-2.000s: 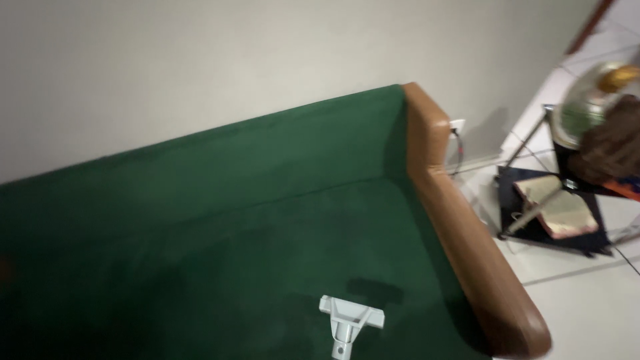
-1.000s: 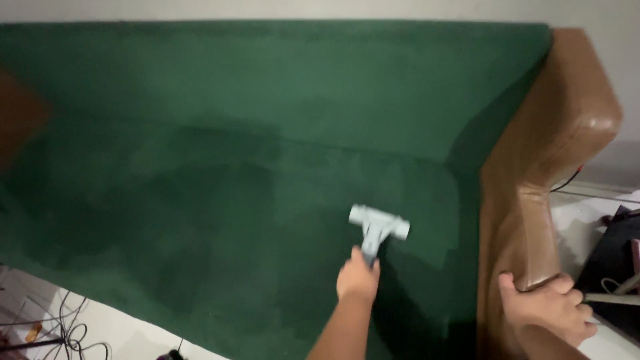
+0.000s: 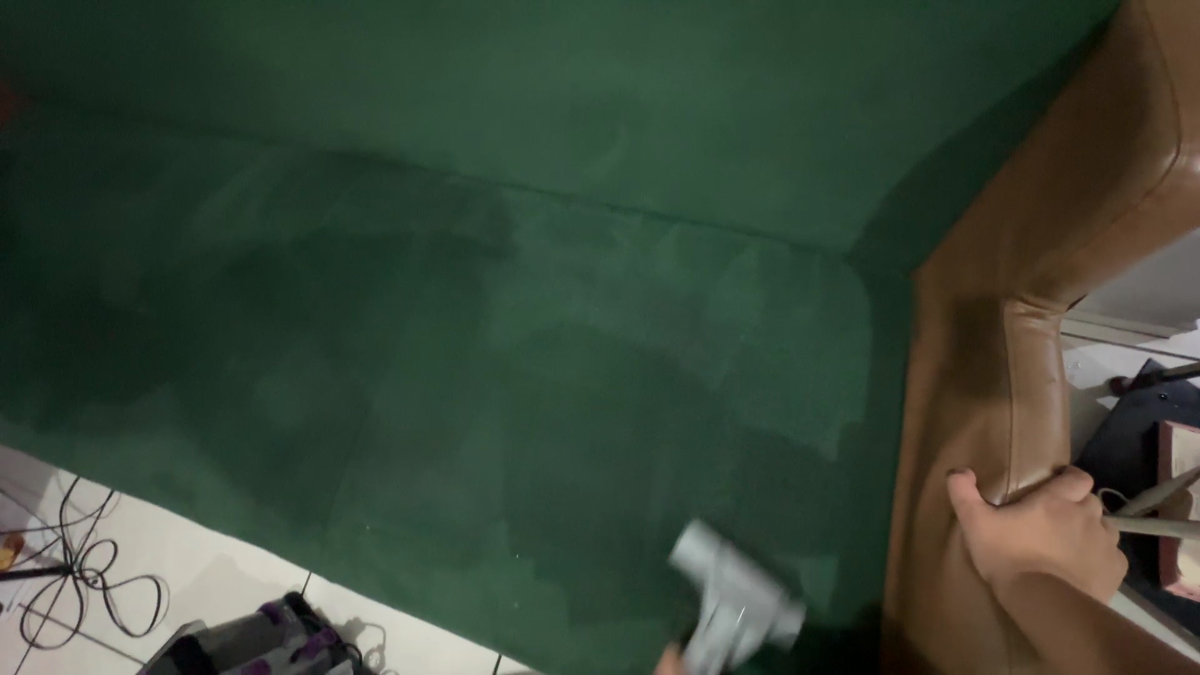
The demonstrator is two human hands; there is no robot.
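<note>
A green fabric sofa seat fills most of the view, its backrest rising behind it. Low in the frame, near the seat's right front part, is a grey plastic T-shaped nozzle head, slightly blurred. My left hand is mostly cut off by the bottom edge; only a bit of finger shows, against the nozzle's handle. My right hand grips the brown leather-like armrest at its lower part, thumb on the inner side and fingers over the outer side.
On the white tiled floor at lower left lie looped black cables and a grey, black and purple object. Right of the armrest are a dark surface, light rods and an open book-like item.
The nozzle has moved toward the seat's front edge since one second ago, with my left hand now mostly out of frame. My right hand stays on the armrest. The view is closer to the sofa.
</note>
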